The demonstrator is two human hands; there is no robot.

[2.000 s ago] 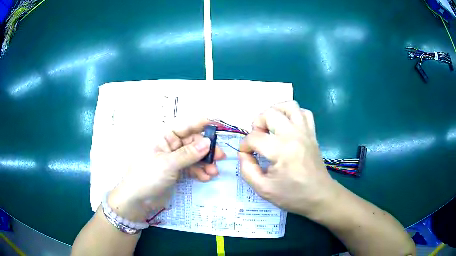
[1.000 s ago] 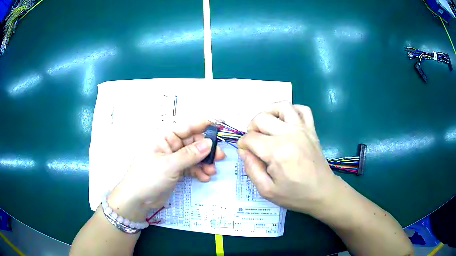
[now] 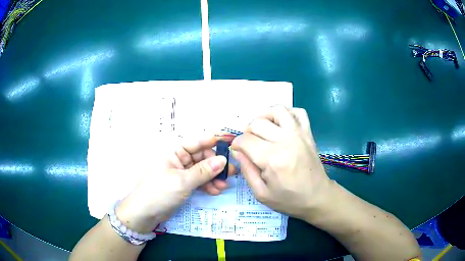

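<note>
My left hand [image 3: 191, 173] holds a small black connector housing [image 3: 222, 161] upright between thumb and fingers. My right hand [image 3: 278, 158] is close beside it, with its thumb and fingertips pinched on thin wires at the housing's right side. Several loose wires [image 3: 232, 132], red, white and dark, show above the fingertips. The wire bundle runs hidden under my right hand and comes out on the right as multicoloured wires [image 3: 344, 161], ending in a second black connector [image 3: 371, 157] on the green bench. The exact wire held is hidden by my fingers.
A white wiring drawing [image 3: 132, 112] lies under my hands on the green bench [image 3: 255, 56]. A finished-looking harness [image 3: 436, 55] lies at the far right. A wire bundle [image 3: 13, 23] is at the upper left corner. White tape [image 3: 205, 41] and yellow tape [image 3: 221, 250] mark the bench.
The black housing and my left hand have moved slightly right and down. My right fingertips are now closer to the housing, and less wire shows between the hands.
</note>
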